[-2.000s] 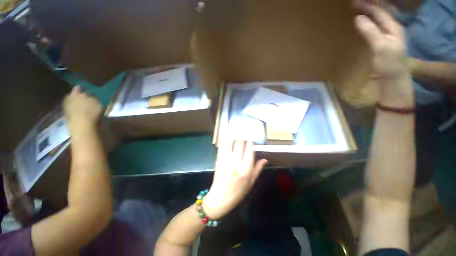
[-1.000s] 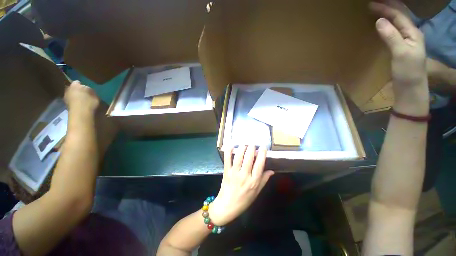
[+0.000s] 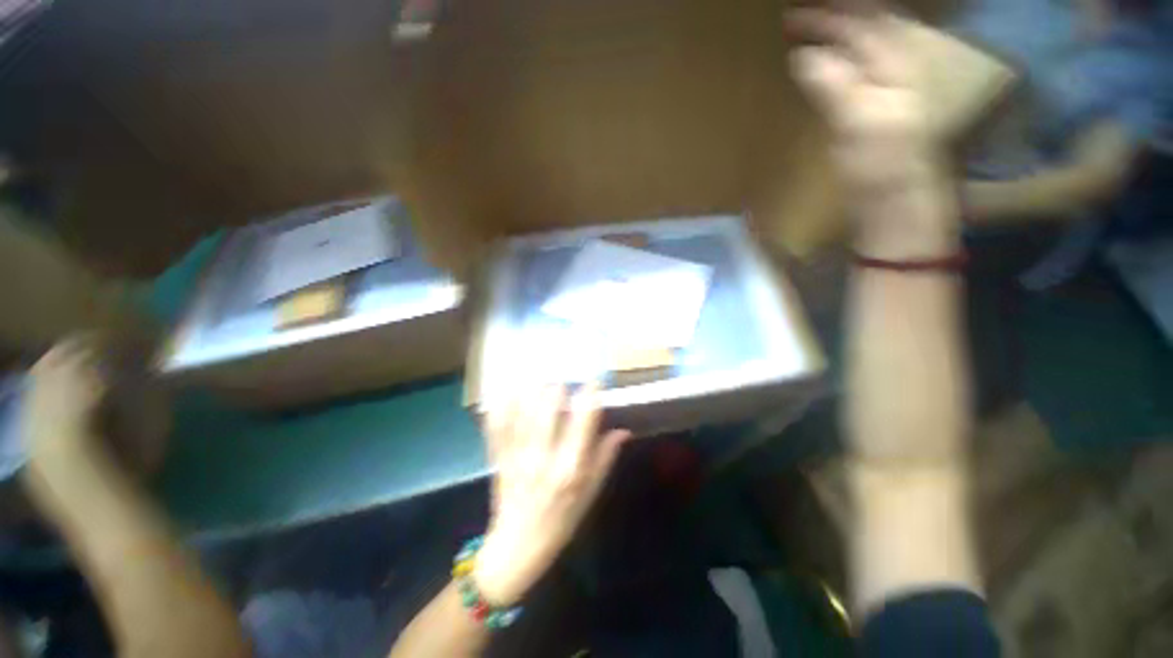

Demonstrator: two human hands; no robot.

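Note:
An open carton (image 3: 720,414) stands before me with its lid raised. A white printed card (image 3: 633,285) lies tilted inside on a shiny grey surface, partly over a small brown accessory box (image 3: 642,365). A pale rim runs inside the carton walls. My left hand (image 3: 547,469), with a bead bracelet, rests at the carton's front left edge, fingers spread and fingertips over the rim. My right hand (image 3: 868,80), with a red wrist cord, is raised at the lid's upper right edge and holds it; its fingers are blurred and partly hidden.
A second open carton (image 3: 335,373) stands to the left with a card and small box inside. Another person's arm (image 3: 116,514) is at far left beside a further carton. Another person's forearm (image 3: 1055,193) is at upper right. Brown boxes (image 3: 1029,514) are low at right. The green bench (image 3: 322,450) shows between.
The view has shifted and blurred, so the cartons and my hands appear further left. More of the person at upper right shows. My hands keep their places on the carton and lid.

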